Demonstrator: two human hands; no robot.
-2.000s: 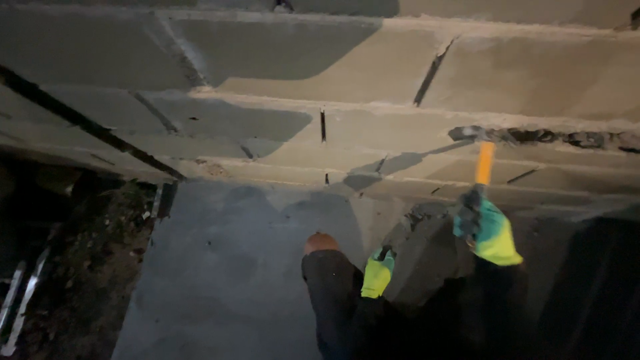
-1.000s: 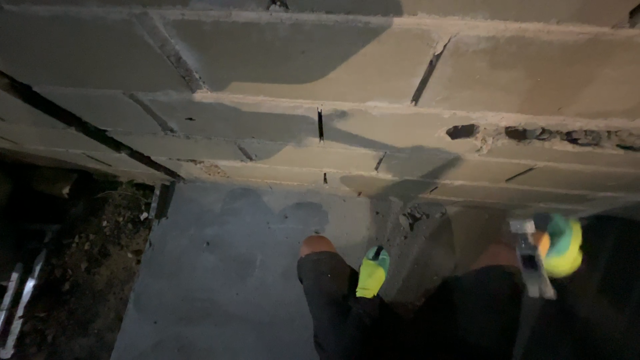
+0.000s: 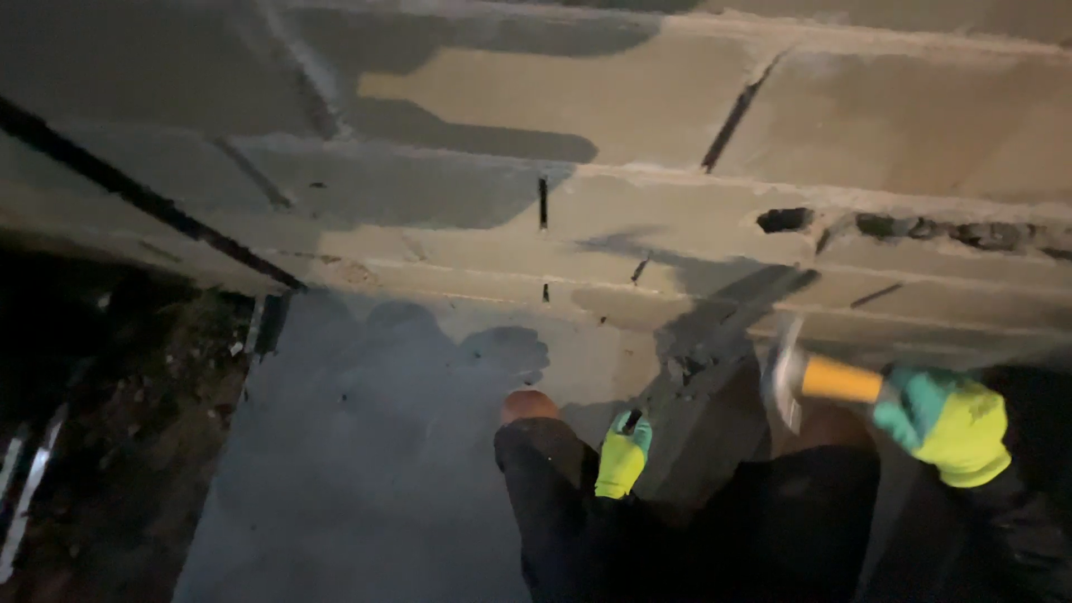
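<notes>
My right hand (image 3: pixel 942 425), in a yellow and green glove, grips the orange handle of a hammer (image 3: pixel 787 375); the metal head is blurred and points left, below the wall's lowest courses. My left hand (image 3: pixel 625 455), gloved alike, is closed around a small dark object (image 3: pixel 632 421) that I cannot make out, between my knees. In front stands a block wall (image 3: pixel 921 126) with pale mortar joints. A rough, broken-out slot (image 3: pixel 955 232) runs along one joint at the right, with a dark hole (image 3: pixel 785 220) at its left.
A grey concrete slab (image 3: pixel 360 469) lies under me, with crumbled debris (image 3: pixel 691 368) near the wall's foot. Past the slab's left edge is dark, rough ground (image 3: pixel 167 402) with pale bars (image 3: pixel 33 494). Shadows fall across the wall.
The hammer was up at the wall joint two seconds ago, then came down to the lower right; now its head is turned left and a little higher. My left hand has stayed low between the knees.
</notes>
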